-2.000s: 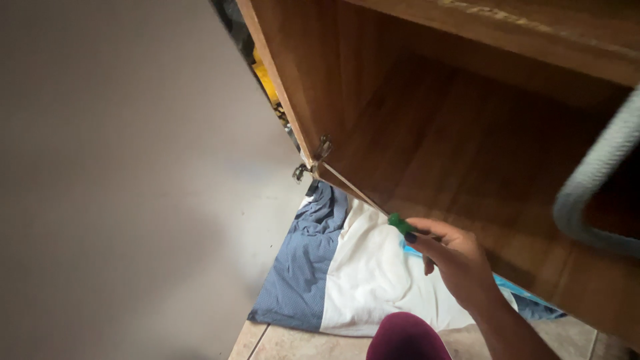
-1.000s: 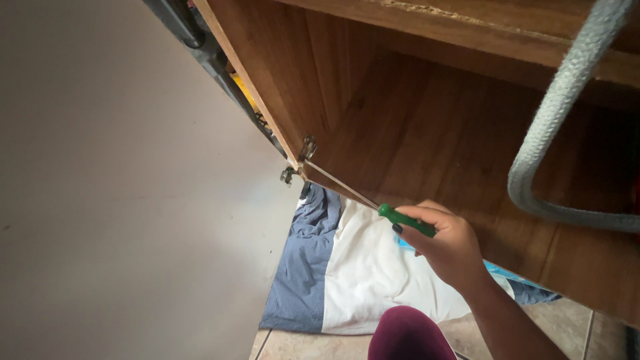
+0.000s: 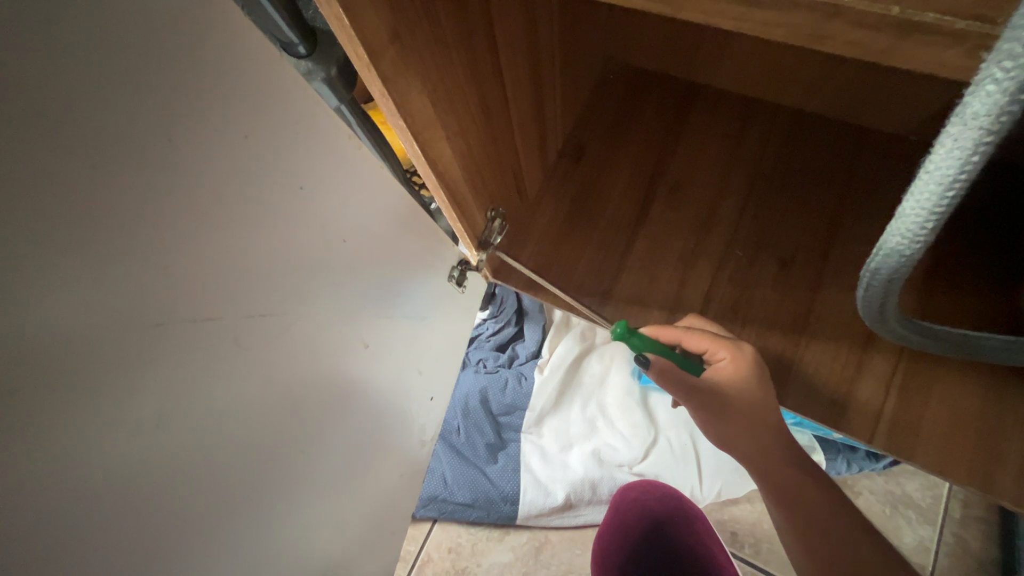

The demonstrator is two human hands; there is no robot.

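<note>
My right hand (image 3: 720, 384) is closed around the green handle of a screwdriver (image 3: 656, 350). The thin metal shaft points up and left, its tip at the metal cabinet hinge (image 3: 492, 230) on the inner side panel, low near the front corner. Whether the tip sits in a screw is too small to tell. The hinge's other part (image 3: 458, 275) lies against the inside of the light-coloured door (image 3: 240, 320), which stands open. My left hand is out of the frame.
The wooden cabinet (image 3: 720, 200) has a shelf edge above. A grey fabric-covered hose or cord (image 3: 904, 240) hangs at the right. Blue and white cloth (image 3: 592, 424) lies on the tiled floor (image 3: 496, 552) by my knee (image 3: 660, 528). Black and yellow items show behind the panel.
The screwdriver stays directed at the hinge. My right hand's fingers have shifted on the handle, more of which shows than two seconds ago. The view has shifted somewhat.
</note>
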